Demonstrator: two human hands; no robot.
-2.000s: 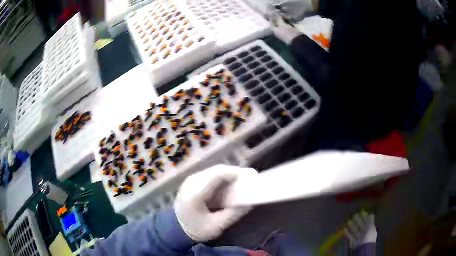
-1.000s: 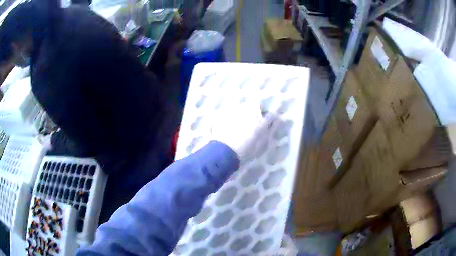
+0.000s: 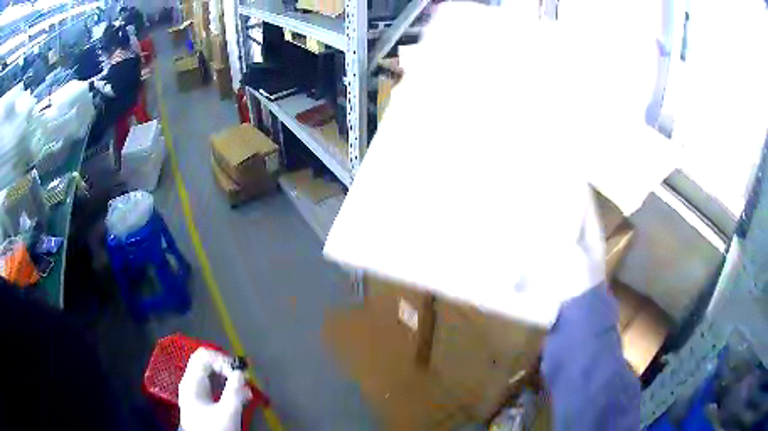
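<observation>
A large white foam tray (image 3: 472,177) is lifted at the upper right, overexposed, so no pockets can be made out. My right hand (image 3: 593,248), in a white glove, holds its right edge; the fingers are barely distinct from the foam. My left hand (image 3: 212,394), in a white glove, is low at the left, over a red basket (image 3: 173,366), with fingers curled. A small black piece (image 3: 240,364) shows at its fingertips; whether it is gripped is unclear.
Metal shelving (image 3: 355,101) stands behind the tray, with a large cardboard box (image 3: 472,345) below. A blue stool (image 3: 147,261), stacked cartons (image 3: 244,160) and a yellow floor line are left. A dark-clothed person (image 3: 42,370) fills the lower left; another (image 3: 122,76) is farther off.
The view has swung right from the bench of earbuds to the aisle and shelves. The tray has moved up and right. My left hand is off it, and my right hand now holds it.
</observation>
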